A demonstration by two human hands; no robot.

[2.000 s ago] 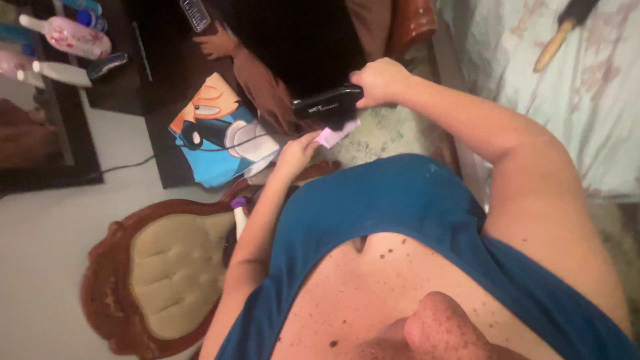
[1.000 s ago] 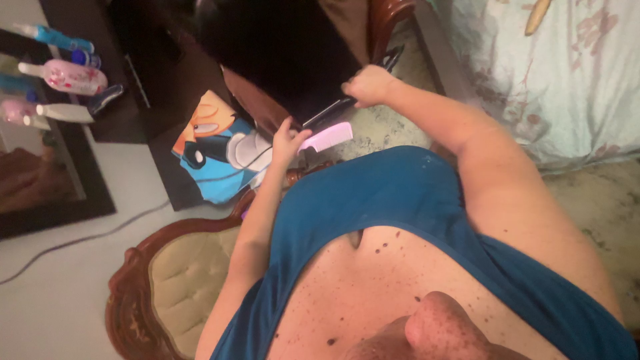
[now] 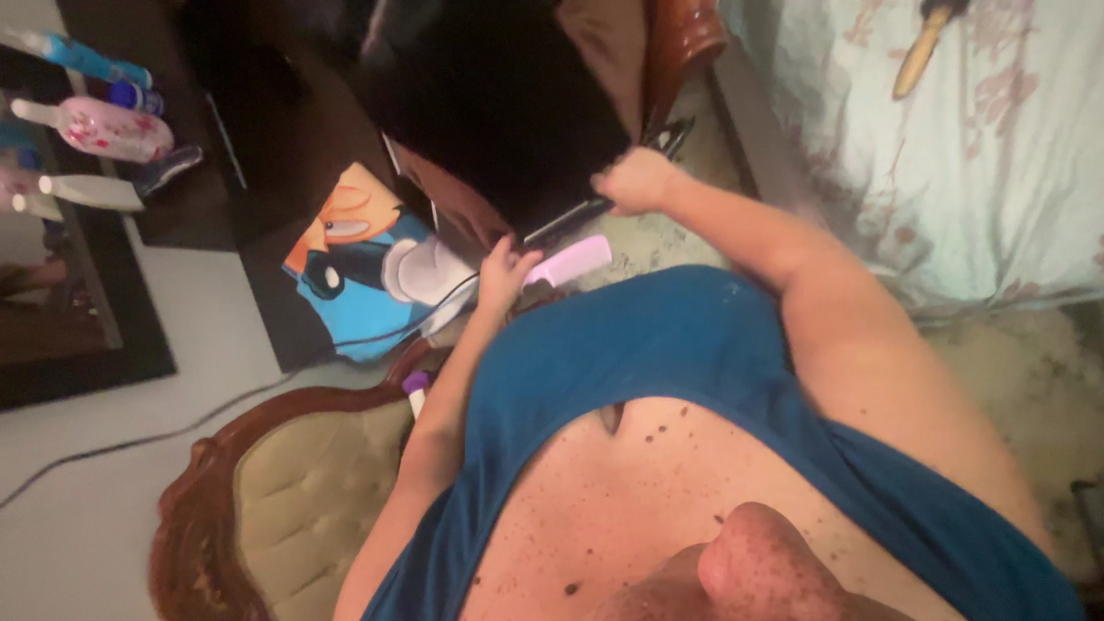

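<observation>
Another person's long black hair hangs at the top centre. At its lower right end, my right hand is closed around a black hair straightener, whose long narrow body lies across the hair ends. Opposite it, my left hand holds a pink comb by one end, with its fingers beside the lower left hair ends. The comb's wide part points right, just below the straightener. Blur and hair hide whether strands lie between the straightener's plates.
A carved wooden chair with tufted upholstery stands lower left. A dark cable runs past a cartoon-print cloth. Bottles, one of them pink, stand upper left. A wooden-handled brush lies on a patterned cover at right.
The straightener, held level across the hair two seconds ago, now slants at the hair ends. The pink comb has turned and shows more of its length. The view has shifted somewhat.
</observation>
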